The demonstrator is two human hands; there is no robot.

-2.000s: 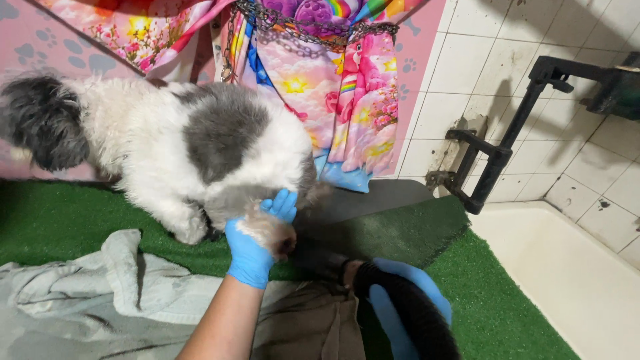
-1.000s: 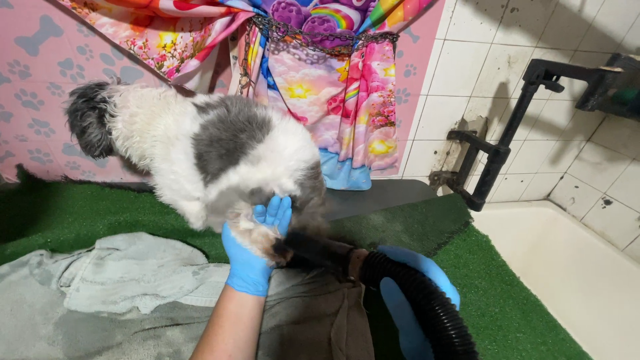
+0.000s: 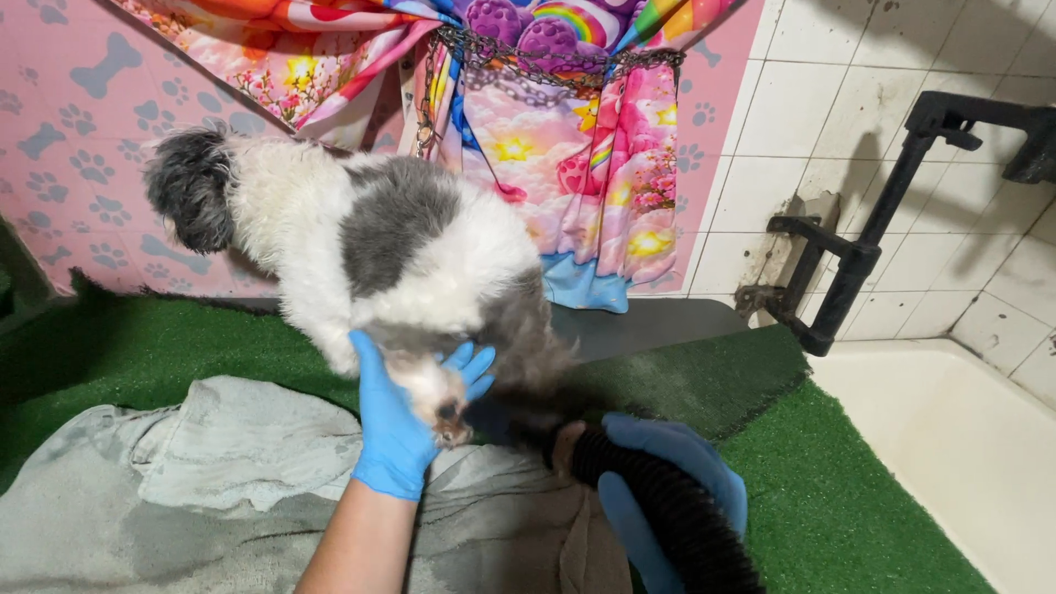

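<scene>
A white and grey long-haired dog (image 3: 412, 239) stands on green artificial turf, its head at the left. My left hand (image 3: 404, 412), in a blue glove, cradles one of its hind paws (image 3: 433, 400), palm up with the fingers spread beside it. The paw's dark pads face toward me. Gloved in blue too, my right hand (image 3: 672, 487) is wrapped around the black corrugated hose (image 3: 660, 503) of a pet dryer. The hose's dark nozzle (image 3: 528, 429) is blurred and points left, a short way from the paw and not touching it.
A grey towel (image 3: 247, 445) lies crumpled on the turf (image 3: 833, 487) in front of the dog. Chains (image 3: 561, 74) hang across a colourful cloth on the back wall. At the right, a black metal arm (image 3: 874, 223) is mounted on white tiles above a white tub (image 3: 932, 412).
The nozzle was close against the paw one second ago and is now farther right of it. My left hand's fingers have spread. The dog's head has moved right since the first frame, partly with the view.
</scene>
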